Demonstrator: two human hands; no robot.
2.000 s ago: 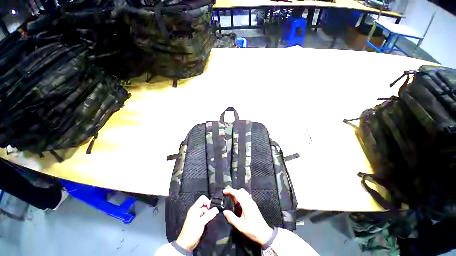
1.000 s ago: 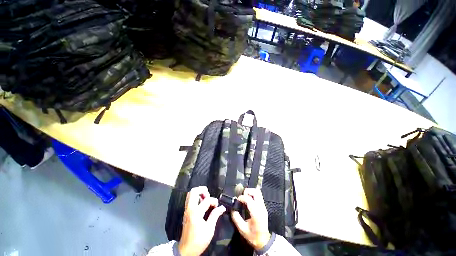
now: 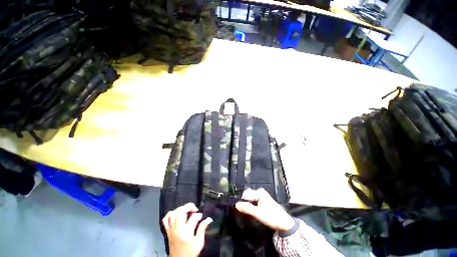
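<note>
A camouflage backpack [image 3: 189, 151] lies back side up at the near table edge, its top carry handle pointing away from me. Two camouflage shoulder straps [image 3: 216, 145] run down its middle, with black mesh on both sides. My right hand [image 3: 265, 210] grips black webbing near a small dark buckle [image 3: 214, 194] on the lower straps. My left hand [image 3: 185, 232] is on the lower left of the back panel, fingers bent; whether it holds anything is unclear. The lower end of the backpack is cut off by the picture edge.
Stacked camouflage backpacks stand on the table [image 3: 145, 95] at the left [image 3: 60, 75] and right [image 3: 401, 145]. A small thin object [image 3: 303, 137] lies right of the backpack. A blue stool [image 3: 82, 188] stands on the floor at left, another [image 3: 290, 31] beyond the table.
My hands have moved apart; the left has let go of the buckle area and moved down and left. The right hand now lies more sideways. The camera view has turned.
</note>
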